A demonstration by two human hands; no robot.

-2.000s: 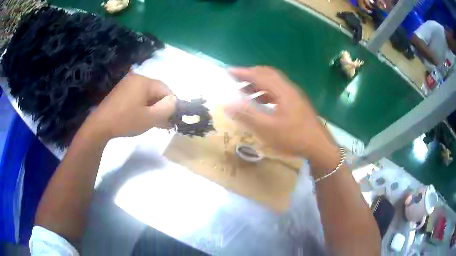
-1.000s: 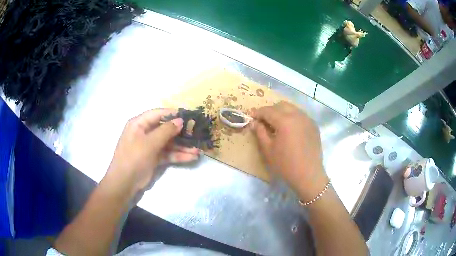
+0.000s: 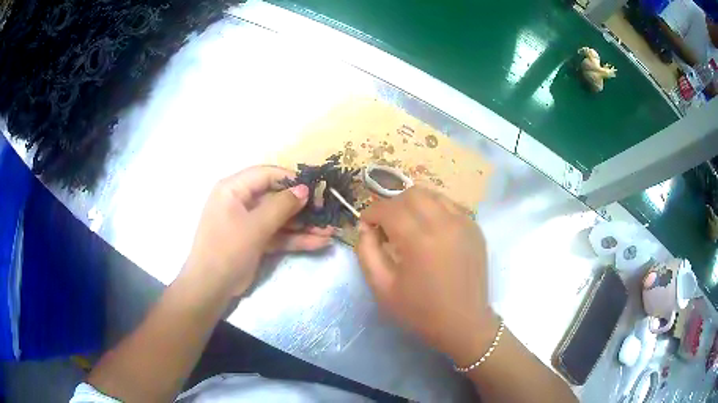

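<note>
My left hand [image 3: 260, 216] holds a black frilly piece [image 3: 337, 177] by its left side, between thumb and fingers, with a narrow opening showing in its middle. My right hand [image 3: 425, 264] holds a thin pale stick [image 3: 345, 202] in its fingertips. The stick's tip is over the black piece, just right of the opening; I cannot tell whether it touches. A pale oval dish [image 3: 388, 180] with a darker centre lies on the spotted cardboard mat [image 3: 460, 171], partly behind my right hand.
A heap of black frilly pieces [image 3: 71, 71] is at the upper left. A tan figure body [image 3: 596, 69] lies on the green belt [image 3: 472, 47]. A smartphone [image 3: 592, 324], a mug [image 3: 660, 288] and two white containers [image 3: 618, 242] are at the right. A person's arm shows at the top right.
My right hand has moved from the oval dish to the black piece, and the stick now shows over it. My left hand still holds the piece. The view has shifted slightly.
</note>
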